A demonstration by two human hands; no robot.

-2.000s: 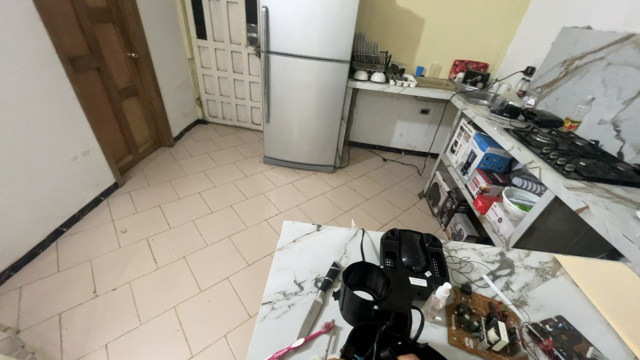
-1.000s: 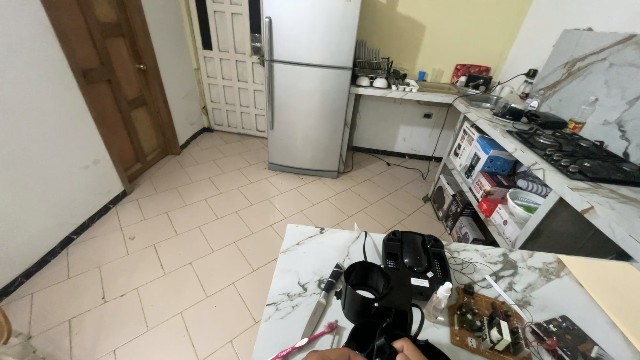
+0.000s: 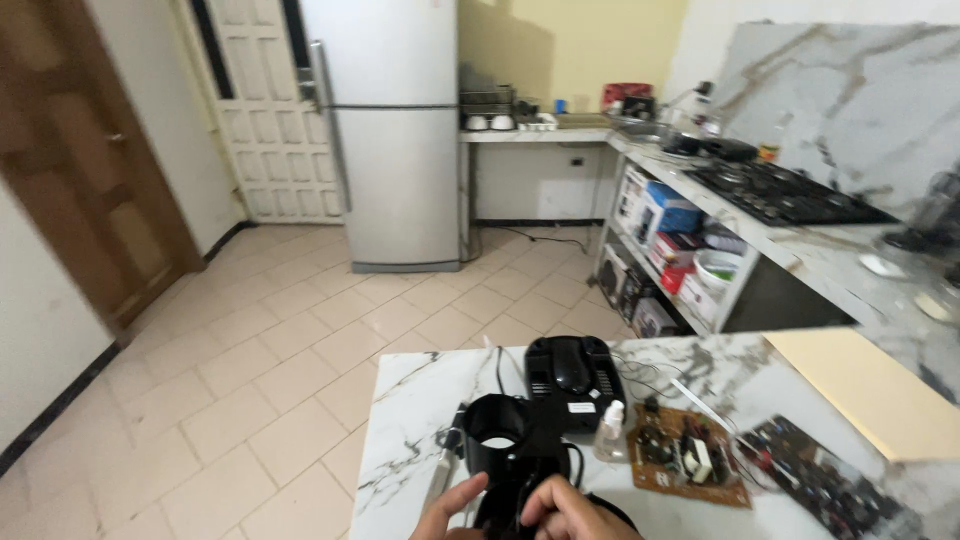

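My left hand point(image 3: 452, 512) is at the bottom edge, thumb raised, beside a black plastic appliance part point(image 3: 499, 499). Just right of it, my right hand point(image 3: 566, 510) has its fingers curled at the same dark part; whether they grip it is unclear. Directly beyond them lies a black plastic appliance housing point(image 3: 574, 382) with a round open ring point(image 3: 496, 427) on its left. Left of the ring is a knife point(image 3: 442, 465). A small clear spray bottle point(image 3: 611, 431) stands right of the housing, next to a brown circuit board point(image 3: 686, 457).
A darker circuit board point(image 3: 825, 472) lies at the right of the marble-patterned table point(image 3: 405, 390), with thin wires and a beige sheet point(image 3: 870, 382) behind. Beyond are a fridge point(image 3: 397, 165), a counter with a black gas hob point(image 3: 787, 191), and shelves holding boxes point(image 3: 667, 206).
Both hands have come further into view at the bottom edge, over the black part. The pink toothbrush seen left of them earlier is no longer visible. The view has shifted.
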